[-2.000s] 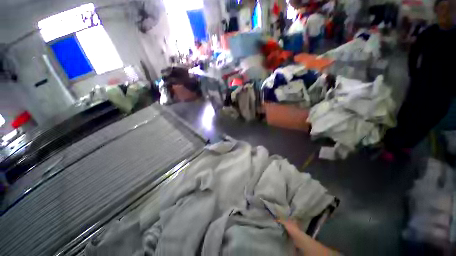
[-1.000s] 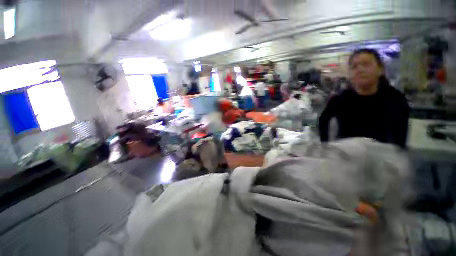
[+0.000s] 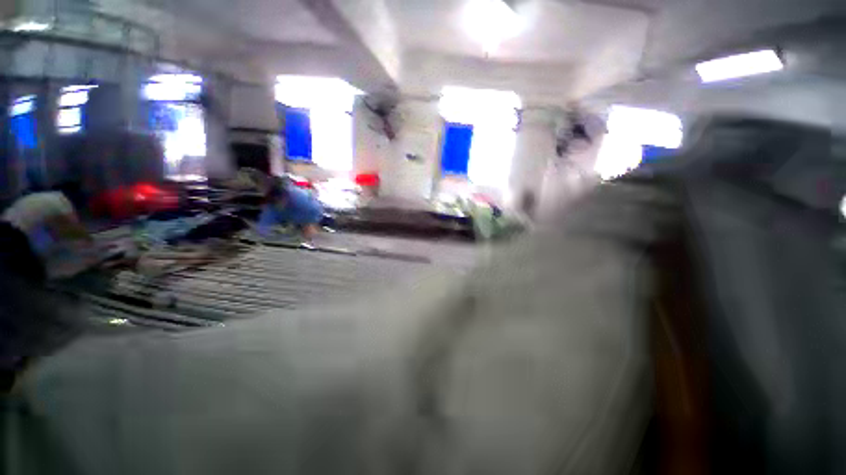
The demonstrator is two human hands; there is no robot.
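Note:
A large mass of light-grey garments or cut panels fills the lower part of the head view, very close and blurred. It rises to the right, where a darker grey fold reaches above window height. A blurred orange-brown upright shape shows between the folds at the lower right; it may be part of my right hand or arm, but I cannot tell. My left hand is not in view.
Slatted metal racks stretch behind the cloth at the left and middle. A person in blue bends beside them. Another person in a light top is at the far left. Red items and a wall with windows stand behind.
The grey cloth has come up close and now covers the lower and right view. The view has swung left to the racks and windows; the person in black is out of view.

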